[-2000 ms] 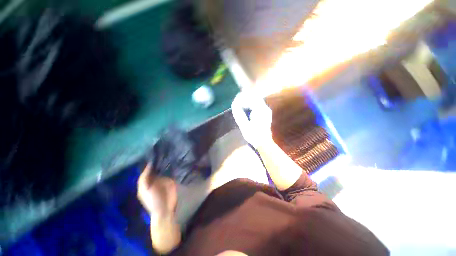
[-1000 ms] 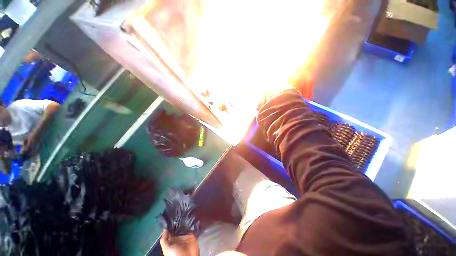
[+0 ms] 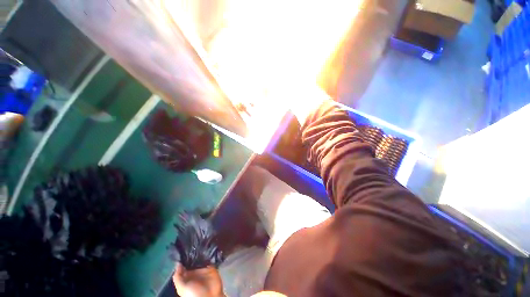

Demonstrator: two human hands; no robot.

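My left hand (image 3: 199,282) is bare, at the bottom of the picture, and holds a black spiky piece (image 3: 196,241) over the bench's front edge. The piece's pointed locks face up and away from the hand. My right arm in a brown sleeve reaches up to the glowing opening of the lit box (image 3: 192,69). My right hand (image 3: 308,103) is washed out by the glare; its fingers and anything in them cannot be made out.
A large black pile (image 3: 93,214) and a smaller black clump (image 3: 174,142) lie on the green bench, with a white object (image 3: 208,176) and a green-yellow stick (image 3: 217,144). A blue tray (image 3: 409,152) of rowed brown parts is under my right arm. Cartons (image 3: 436,20) stand behind.
My right hand, near my lap two seconds ago, has moved into the lit box's glare. My left hand still holds the black piece. The view has turned and shifted.
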